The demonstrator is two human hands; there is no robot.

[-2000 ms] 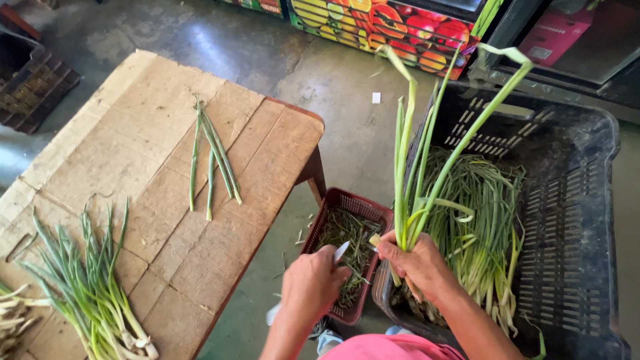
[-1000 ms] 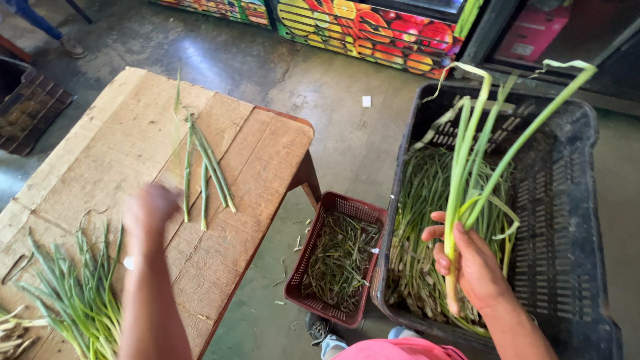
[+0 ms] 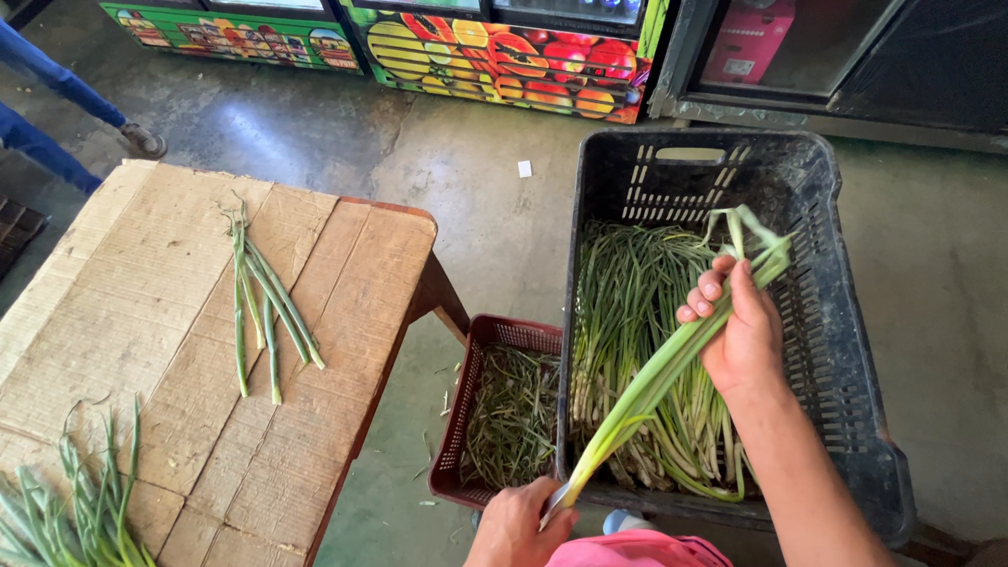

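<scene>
My right hand is closed around the leafy upper part of a green onion, held slanting over the black plastic crate. At its pale lower end, my left hand grips a small knife, whose blade touches the stalk; the knife's handle is hidden in the fingers. Many green onions lie in the crate below. On the cardboard-covered table, several cut green stalks lie loosely, and a bunch of green onions sits at the near left.
A dark red plastic basket of green trimmings stands between table and crate. Display coolers line the far side. A person's legs in blue trousers are at the upper left. A small white paper lies on the floor.
My left hand has moved from over the table to the onion's lower end. My right hand now holds the onion by its leaves, slanted; it was upright before. More stalks lie in the group on the table.
</scene>
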